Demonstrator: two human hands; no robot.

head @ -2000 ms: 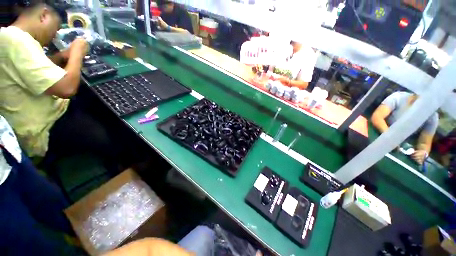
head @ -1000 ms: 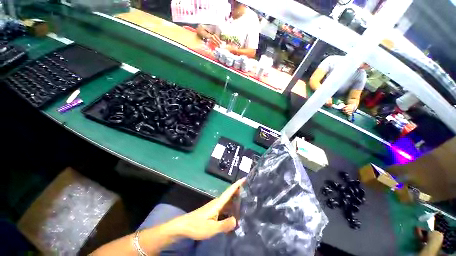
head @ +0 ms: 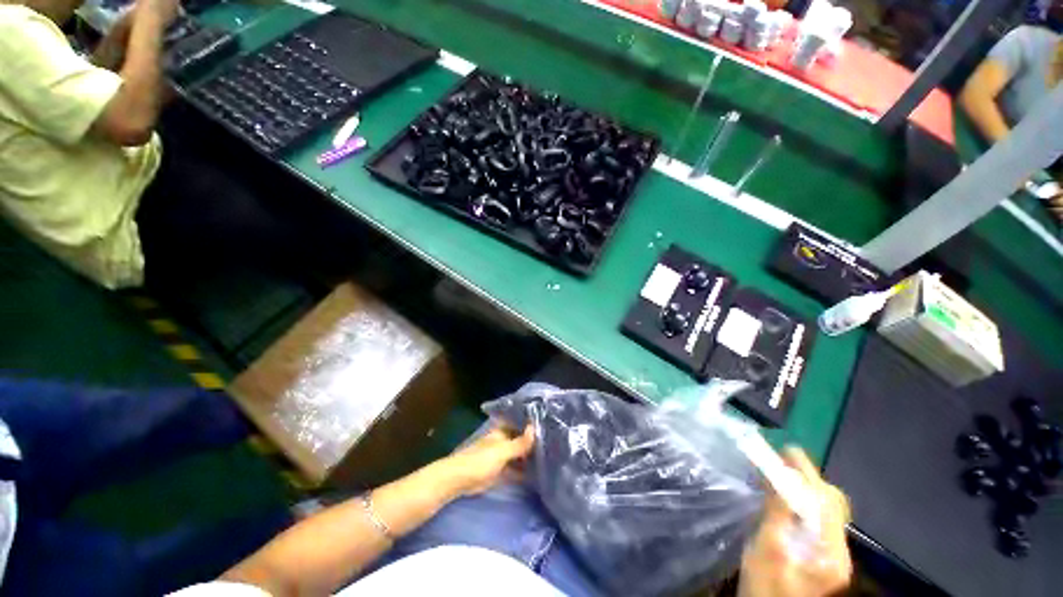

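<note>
A large clear poly bag [head: 641, 490] with dark parts showing through lies on my lap, against the bench edge. My left hand [head: 495, 452] grips the bag's left edge; a bracelet is on that wrist. My right hand [head: 804, 531] is at the bag's right end, slightly blurred, with the bag's crumpled, whitish clear plastic in its fingers. The single parts inside the bag cannot be told apart.
A parts tray [head: 513, 169] heaped with black loops is ahead, a slotted tray [head: 291, 76] farther left. Two flat black boxes [head: 723, 332], a white bottle [head: 857, 309] and a white carton [head: 938, 327] stand right. A scrap carton [head: 338, 379] is on the floor. A neighbour sits left.
The bag was raised over the bench edge and is now lower on my lap. My right hand has come into view on it. The view has swung back left and down.
</note>
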